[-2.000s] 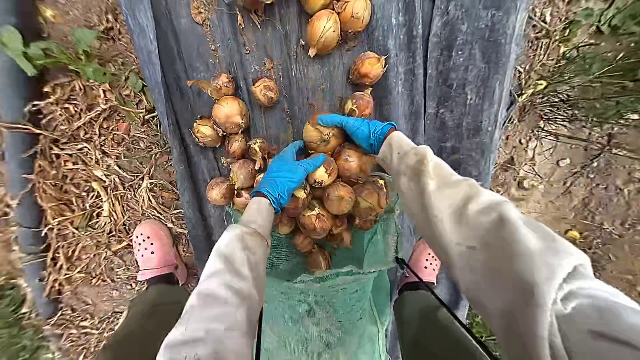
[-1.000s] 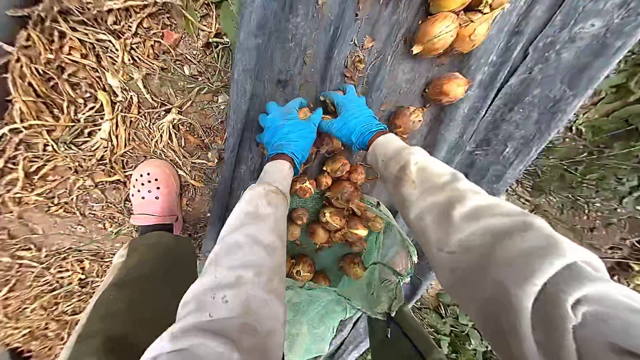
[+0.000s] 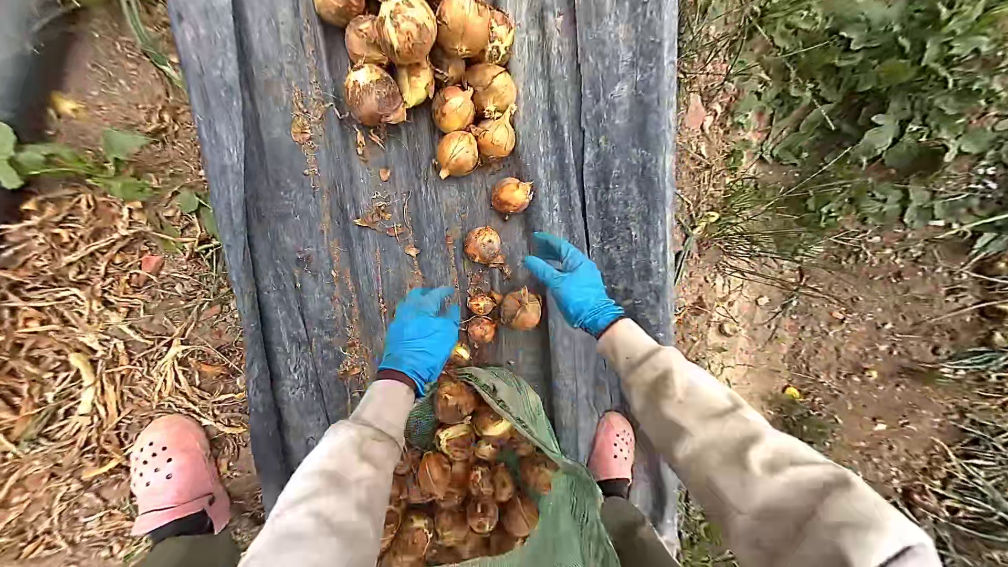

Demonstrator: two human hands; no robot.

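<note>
Both my hands wear blue gloves over a grey plastic sheet [image 3: 622,157]. My left hand [image 3: 423,335] is above the sheet at the left of a few small onions, its fingers bent; whether it touches the nearest one is unclear. My right hand [image 3: 572,282], fingers apart and holding nothing, is at the right of a loose onion [image 3: 483,246] and another onion [image 3: 520,309]. Below them, a green mesh bag [image 3: 579,504] lies with its mouth towards the loose onions, and many onions [image 3: 453,480] fill it. Another onion [image 3: 512,195] lies further up.
A pile of larger onions [image 3: 457,71] rests on the sheet at the top. Dry plant litter [image 3: 102,339] covers the ground at the left, with green leafy plants [image 3: 906,102] at the right. My pink clogs [image 3: 177,472] stand on both sides of the bag.
My hands were together higher on the sheet one second ago and now are apart, on both sides of the loose onions. More onions show in the bag mouth. The view has turned.
</note>
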